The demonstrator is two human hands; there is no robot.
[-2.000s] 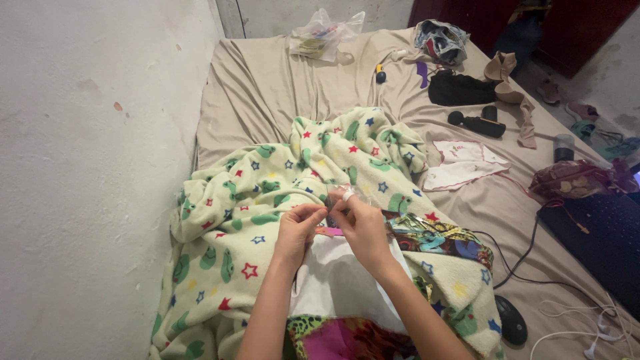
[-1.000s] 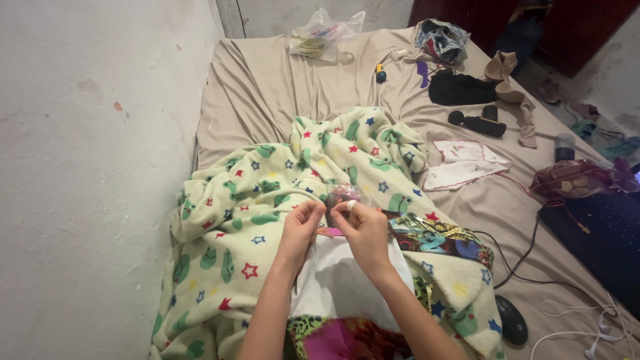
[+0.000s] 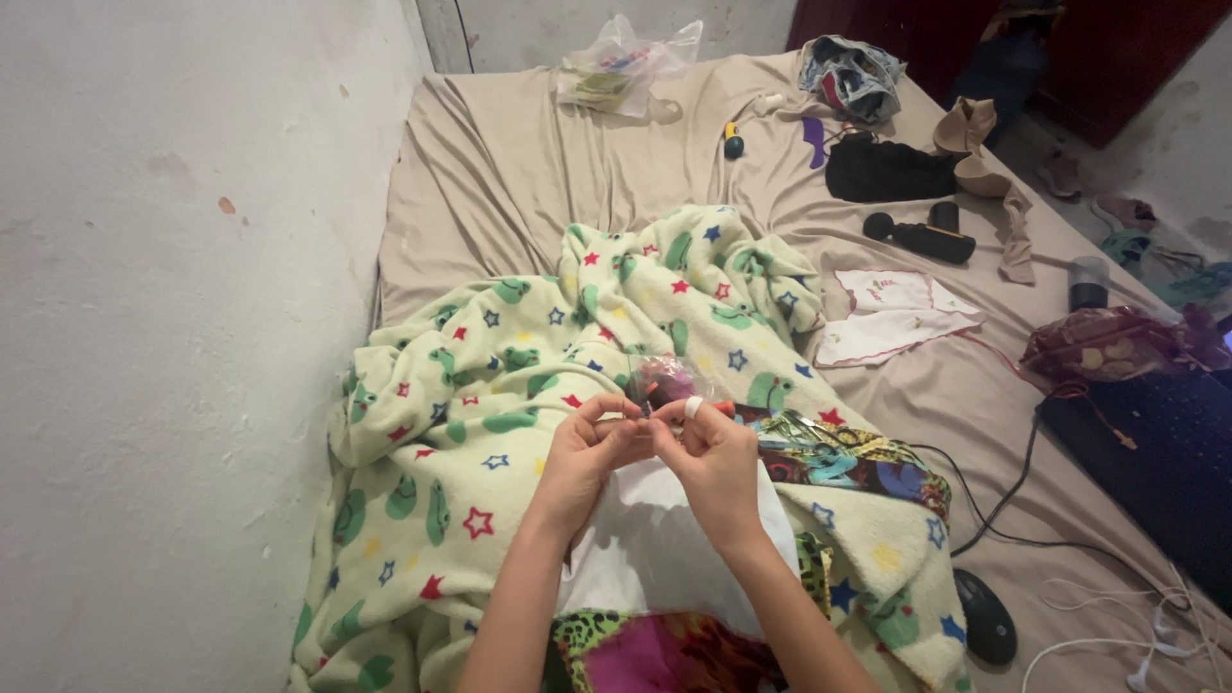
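My left hand [image 3: 599, 445] and my right hand [image 3: 707, 448] meet at the fingertips over a white cloth [image 3: 664, 539] on my lap. Thumb and forefinger of each hand are pinched together; whatever sits between them is too small to make out. A white band circles a finger of my right hand. Just beyond the fingers lies a clear plastic bag [image 3: 664, 377] with pink and dark contents, and an orange item [image 3: 724, 409] shows beside my right hand. Under all this spreads a cream fleece blanket [image 3: 520, 385] with frogs and stars.
A wall [image 3: 192, 337] borders the bed on the left. To the right lie a white embroidered cloth [image 3: 890, 322], a black massage gun [image 3: 919, 238], a computer mouse [image 3: 984, 616], cables and a dark laptop [image 3: 1145, 462]. A plastic bag [image 3: 626, 72] rests at the far edge.
My fingertips, apart a second ago, have come together. The clear bag beyond them shows more of its pink and dark contents than two seconds ago.
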